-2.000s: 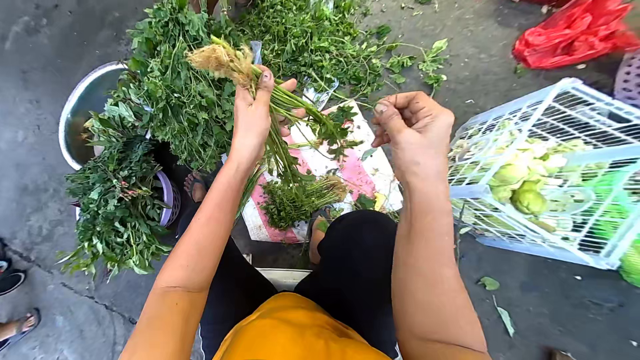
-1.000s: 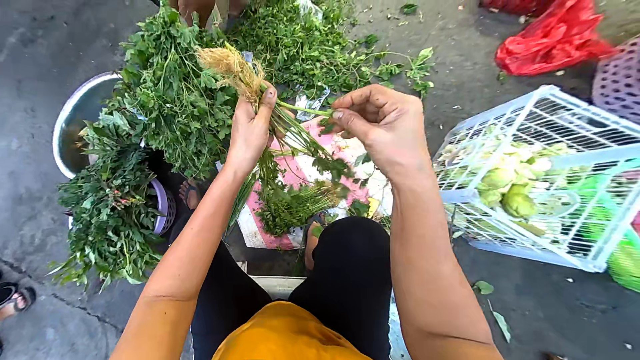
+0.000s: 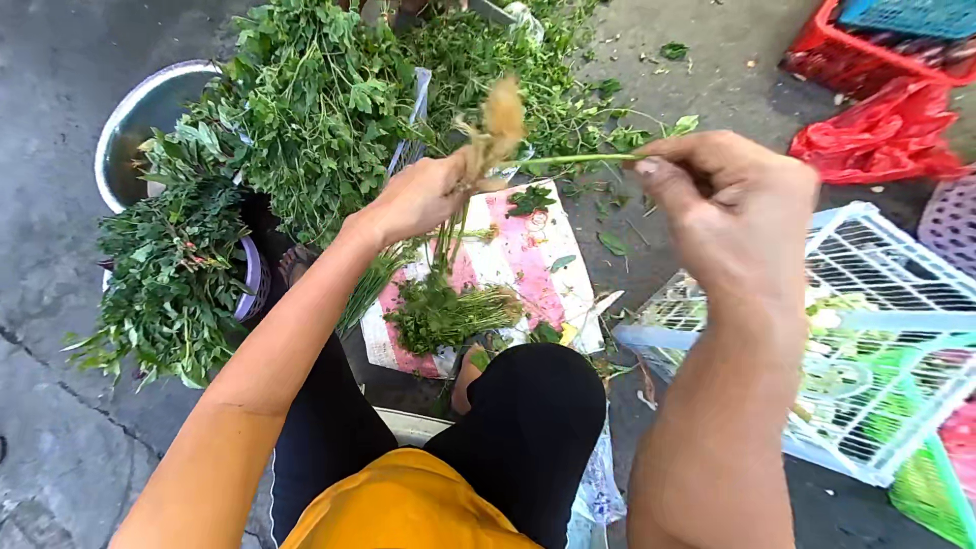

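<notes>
My left hand [image 3: 427,191] is closed around a bunch of leafy herb stems [image 3: 451,240], whose pale, blurred roots [image 3: 499,126] point up and whose leaves hang down. Between the thumb and fingertips of my right hand [image 3: 724,191] is the end of a thin green stem [image 3: 583,158]; it stretches level from the bunch. Beneath them a pink and white sheet [image 3: 568,267] lies on the ground, with a pile of rooted herbs [image 3: 450,313] and loose leaves on it. A large heap of green herbs [image 3: 320,114] rises behind my left hand.
At the left stand a metal basin [image 3: 122,145] and a purple basket [image 3: 253,282] beside dark leafy greens [image 3: 175,267]. On the right are a white plastic crate [image 3: 862,313] holding pale vegetables, a red plastic bag [image 3: 877,137], a red crate [image 3: 877,61] and a purple basket [image 3: 949,221].
My right hand has moved away to the right from the bunch, with a stem drawn out level between both hands. The bunch has turned so its roots point more upward.
</notes>
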